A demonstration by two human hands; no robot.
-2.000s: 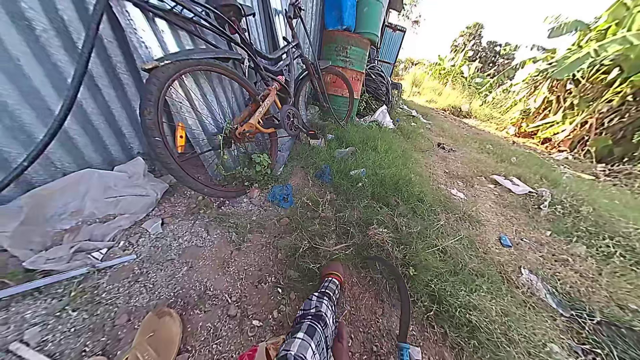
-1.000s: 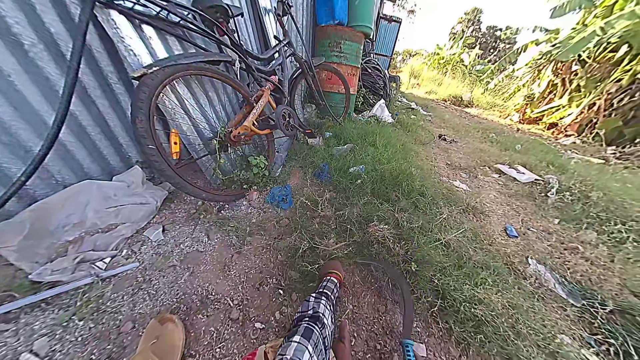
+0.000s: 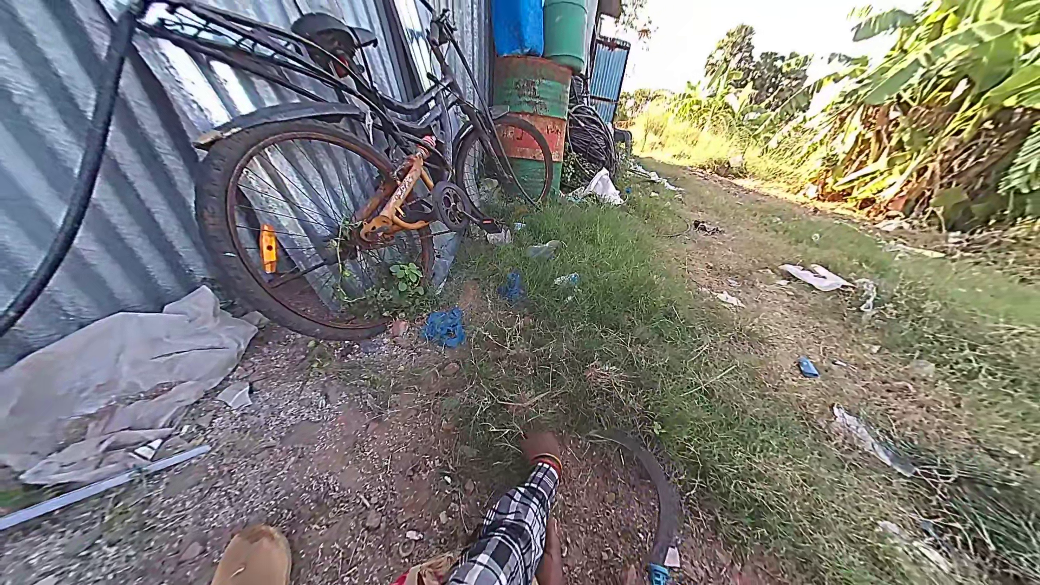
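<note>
My left hand (image 3: pixel 540 445), below a black-and-white checked sleeve and a red and yellow wrist band, reaches down to the near edge of the green grass (image 3: pixel 601 309). Its fingers are hidden, so what it grips cannot be told. To its right, a sickle's curved dark blade (image 3: pixel 666 496) lies low over soil and grass, curving toward the hand. The blue part of the sickle's handle (image 3: pixel 658 574) shows at the bottom edge. A little skin shows beside that handle, but my right hand is almost wholly cut off and its grip cannot be seen.
An old bicycle (image 3: pixel 398 199) leans against a corrugated metal wall (image 3: pixel 154 203). Behind it stand a rusty drum (image 3: pixel 532 97) and coiled black cable (image 3: pixel 591 134). Blue plastic scraps (image 3: pixel 444 327), a pale sheet (image 3: pixel 122 357), a metal strip (image 3: pixel 101 486) and a tan shoe (image 3: pixel 256 556) are nearer.
</note>
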